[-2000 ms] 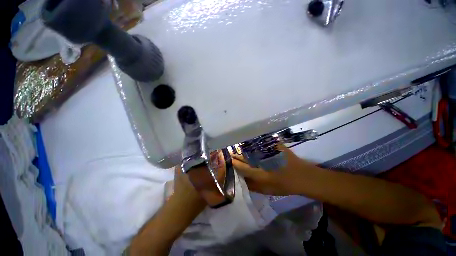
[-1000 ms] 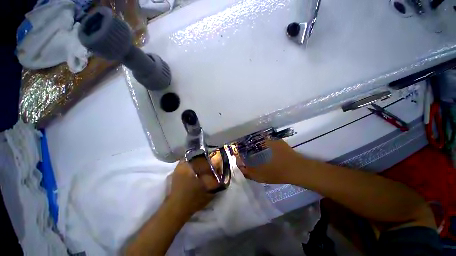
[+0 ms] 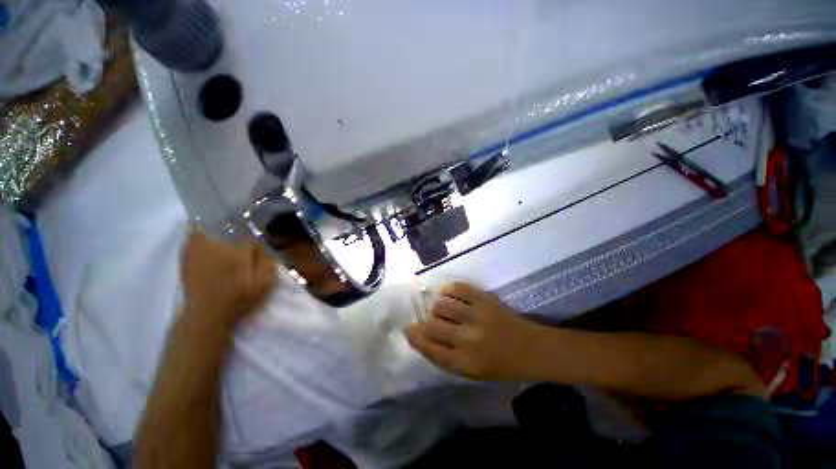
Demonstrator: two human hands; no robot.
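Note:
The white knit garment piece (image 3: 302, 353) lies loose in front of and left of the needle area (image 3: 396, 224) and hangs over the table's front edge. My left hand (image 3: 225, 275) is on the fabric left of the curved metal guard (image 3: 316, 261); it is blurred and its fingertips are partly hidden. My right hand (image 3: 463, 332) is at the table's front edge, fingers curled shut on the fabric edge. A dark grey block (image 3: 438, 236) sits beside the brightly lit presser foot, with no fingers at it.
The white machine head (image 3: 412, 82) spans the top. Red-handled snips (image 3: 692, 171) lie right of the needle, and larger red scissors (image 3: 777, 190) at the right edge. A ruler strip (image 3: 632, 252) runs along the front. Red material (image 3: 747, 289) is lower right; layered white fabric (image 3: 27, 339) far left.
Both hands have come away from the presser foot: my left hand to the left, my right hand toward the front edge. The foot and grey block are now uncovered. The camera view has shifted.

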